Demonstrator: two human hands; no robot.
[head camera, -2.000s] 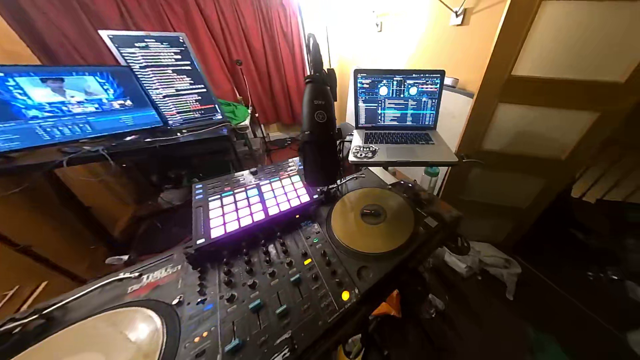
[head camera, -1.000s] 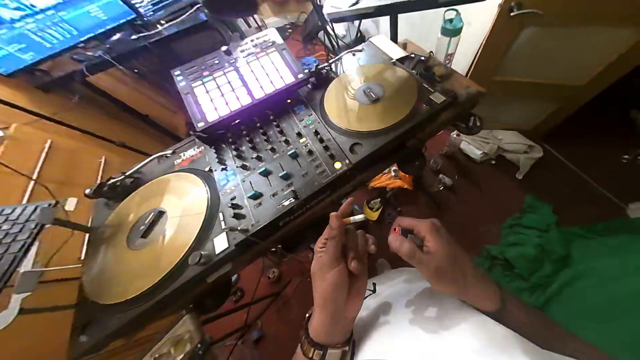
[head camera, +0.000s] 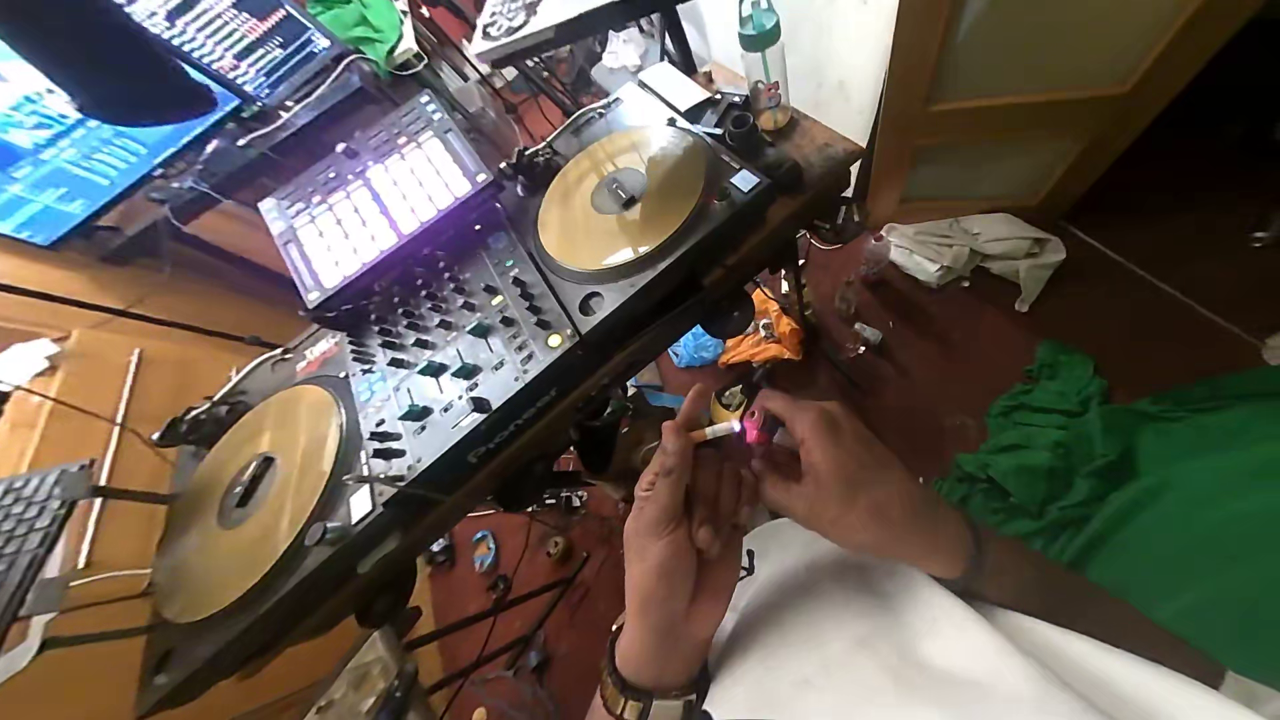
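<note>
My left hand (head camera: 680, 530), with a watch on its wrist, is raised above my lap and holds a cigarette (head camera: 714, 432) between its fingers. Close to its right, my right hand (head camera: 840, 480) grips a pink lighter (head camera: 758, 428). A small bright glow shows where the lighter meets the cigarette's tip. Beyond both hands stands a Pioneer DJ mixer (head camera: 450, 350) with knobs and green-capped faders, between a left turntable (head camera: 300, 500) and a right turntable (head camera: 660, 230), each bearing a gold record. Behind the mixer, a pad controller (head camera: 380, 205) has lit pads.
A water bottle (head camera: 765, 75) stands at the table's right end. On the floor lie an orange bag (head camera: 765, 330), a blue bag (head camera: 695, 347) and a pale cloth (head camera: 975, 250). Green fabric (head camera: 1130, 500) spreads at right. Monitors and a keyboard (head camera: 40, 540) are at left; a dark microphone (head camera: 110, 70) hangs in front.
Both hands, out of view two seconds ago, are now close together. The lighter has come to the cigarette's tip, and a glow shows there. The view has tilted down.
</note>
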